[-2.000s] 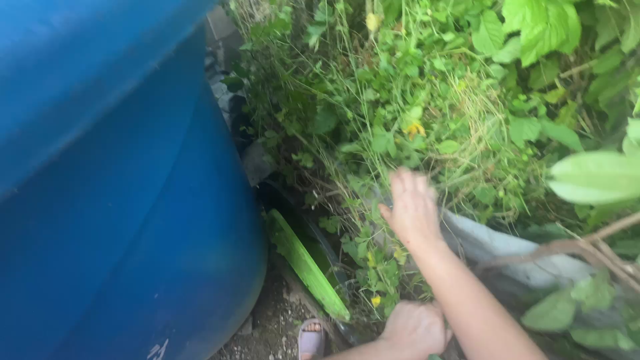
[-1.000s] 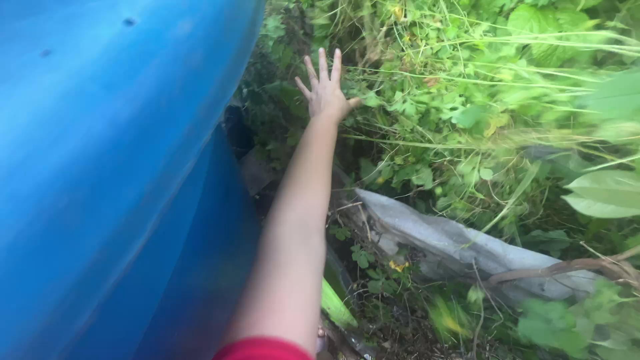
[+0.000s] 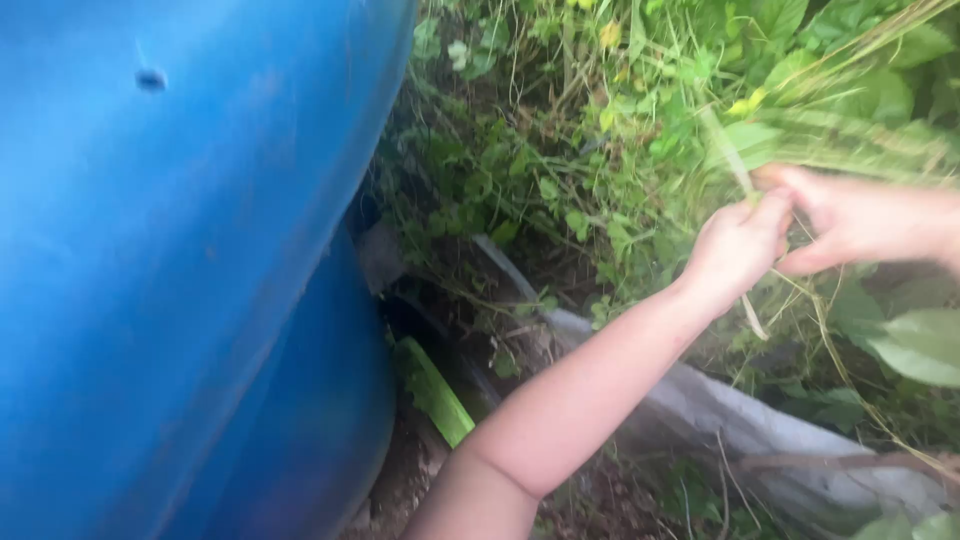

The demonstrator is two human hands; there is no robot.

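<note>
My left hand point(image 3: 739, 244) reaches in from the bottom middle and is closed on a few thin plant stems point(image 3: 754, 319). Its fingers meet those of my right hand point(image 3: 829, 217), which comes in from the right edge. Motion blur hides how the right fingers are placed and whether they grip the stems. Both hands are in front of a tangle of green weeds and vines point(image 3: 622, 202). Long grass-like strands point(image 3: 862, 56) spread above the right hand, and a thin stem hangs below both.
A large blue plastic tank point(image 3: 187, 247) fills the left side. A bright green strip-like object point(image 3: 435, 390) lies at its base. A grey sheet-like edge point(image 3: 720, 405) runs below the weeds, with a brown branch point(image 3: 817, 460) across it. Broad leaves point(image 3: 926, 345) stand at the right.
One second ago my left hand was spread beside the tank; it has moved right and closed on stems. My right hand has come into view from the right.
</note>
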